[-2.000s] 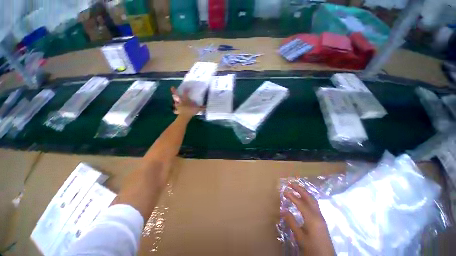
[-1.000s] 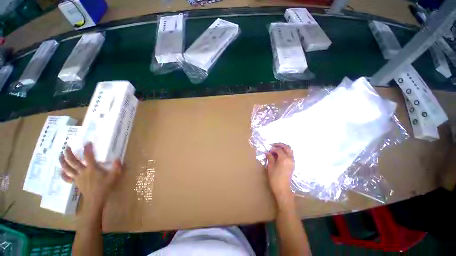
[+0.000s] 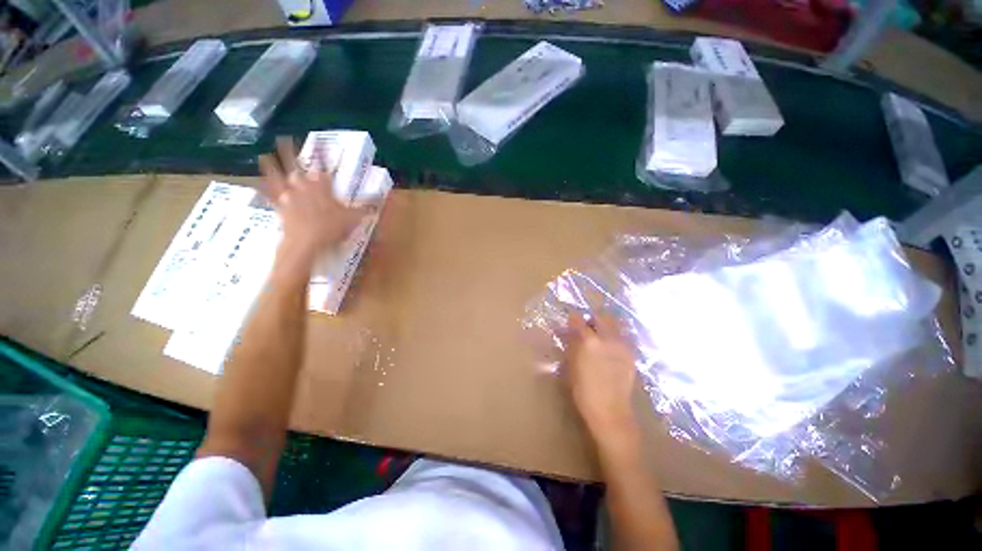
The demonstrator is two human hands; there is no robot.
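My left hand (image 3: 307,210) is spread over white product boxes (image 3: 353,242) at centre left, its palm hiding part of them. Its fingers are apart and do not visibly close around a box. Flat white boxes with dark print (image 3: 205,264) lie just left of it, partly behind my forearm. My right hand (image 3: 599,361) pinches the left edge of a clear plastic bag (image 3: 560,301), with the fingertips partly blurred. The glossy stack of poly bags (image 3: 797,334) lies to the right of this hand on the cardboard.
Beyond the cardboard bench cover (image 3: 463,323) runs the green conveyor belt (image 3: 366,86) with several bagged boxes (image 3: 682,124). A green crate (image 3: 129,484) stands below the bench at left. A metal upright (image 3: 948,205) and printed white boxes (image 3: 972,291) are at the right edge.
My left hand has moved from the boxes' lower end towards their upper part and opened out. My right hand now draws a bag edge away from the stack. The view has shifted left.
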